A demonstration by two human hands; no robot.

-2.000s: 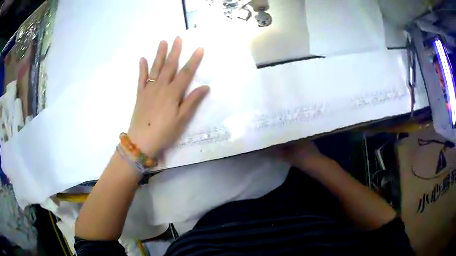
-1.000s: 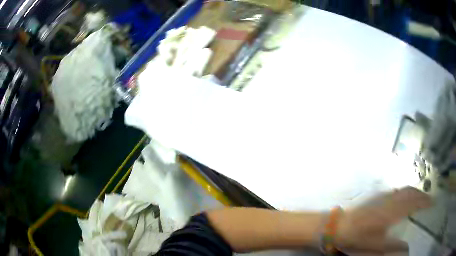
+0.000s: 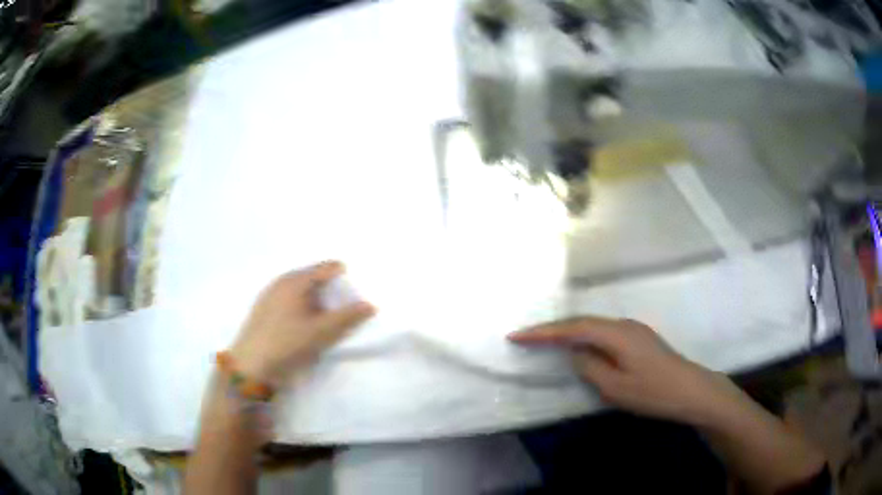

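A white fabric piece lies on the white table in front of the machine; the lamp glare washes out much of its outline, and its near edge shows as a grey curved line. My left hand is at its left side, thumb and fingers pinching a bit of white cloth. My right hand rests on its right side with the fingers extended. The needle area of the sewing machine is above and between my hands, blurred.
A tan patch and a white strip lie on the machine bed. A long metal tool and a lit phone are at the right. Cream cloth bundles and plastic-wrapped goods are at the left.
The view has swung back from the left side to the machine. My right hand has come from under the table edge onto the table. My left hand now pinches white cloth.
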